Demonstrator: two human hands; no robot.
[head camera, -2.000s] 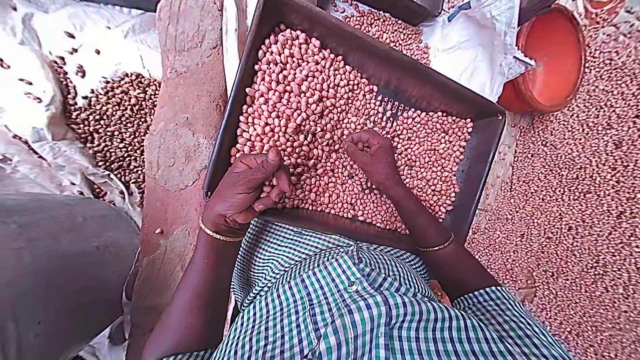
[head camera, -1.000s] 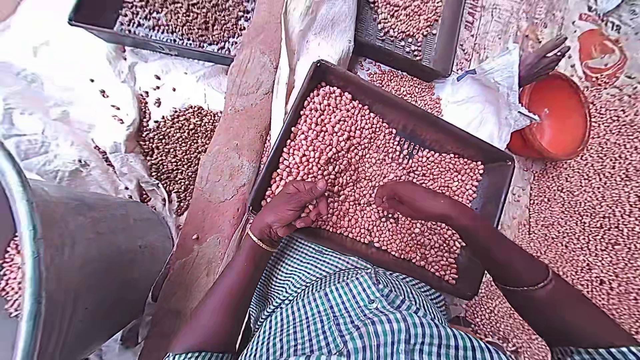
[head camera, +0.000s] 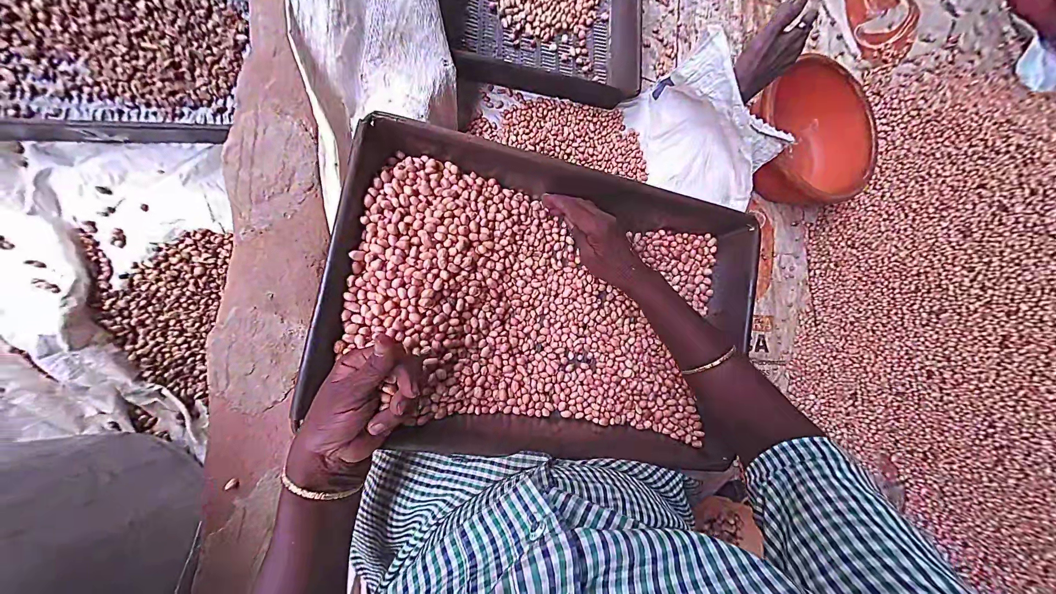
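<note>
A dark rectangular tray (head camera: 544, 169) rests at my lap, tilted, its long sides running from upper left to lower right. Pink-skinned peanuts (head camera: 462, 272) cover most of its bottom, heaped toward the left. At the tray's lower left corner is my left hand (head camera: 355, 408), its fingers curled over the nuts; whether it pinches any I cannot tell. My right hand (head camera: 596, 239) lies extended on the peanuts near the far wall, right of the middle, fingers together and palm down. Nothing shows held in it.
A second tray (head camera: 544, 70) with peanuts stands beyond mine, beside a white sack (head camera: 701, 124). An orange bowl (head camera: 817, 132) sits near another person's hand (head camera: 771, 54). Peanuts (head camera: 940, 297) spread over the right. Darker nuts (head camera: 173, 305) lie left, past a stone ledge (head camera: 264, 247).
My right hand has moved away from my body toward the tray's far wall, and its fingers have straightened. My left hand stays by the lower left corner.
</note>
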